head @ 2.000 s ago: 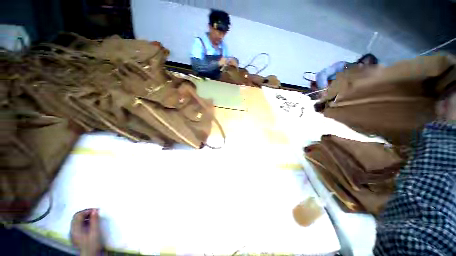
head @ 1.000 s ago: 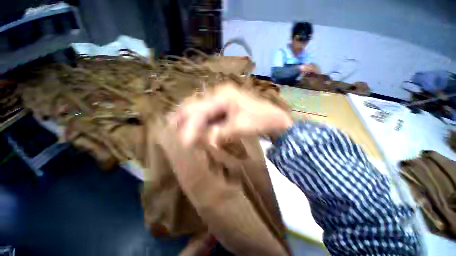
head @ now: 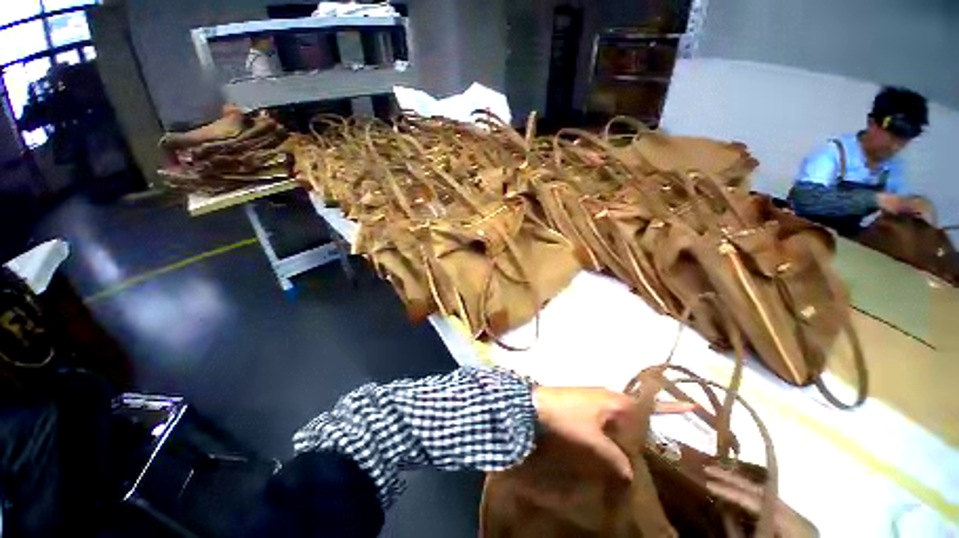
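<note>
A brown tote bag (head: 563,499) is upright at the bottom centre, cut off by the lower edge, with its looped handles standing above the opening. My left hand (head: 589,420), in a black-and-white checked sleeve, grips the bag's upper left edge near a handle, with the index finger stretched out. My right hand (head: 762,502) shows as slightly blurred fingers on the bag's right side, partly behind a handle strap; its palm and wrist are hidden or out of view. A small shiny metal spot shows at the bag's opening.
A long heap of brown bags (head: 484,247) covers the table from the centre to the back. The white table edge (head: 457,342) runs left of it. Another bag stack (head: 237,152) lies far left. A person (head: 852,173) works across the table at right.
The view has swung left. The bag has moved from the middle to the bottom centre. The blurred hand that crossed the picture is gone; my left hand now shows on the bag.
</note>
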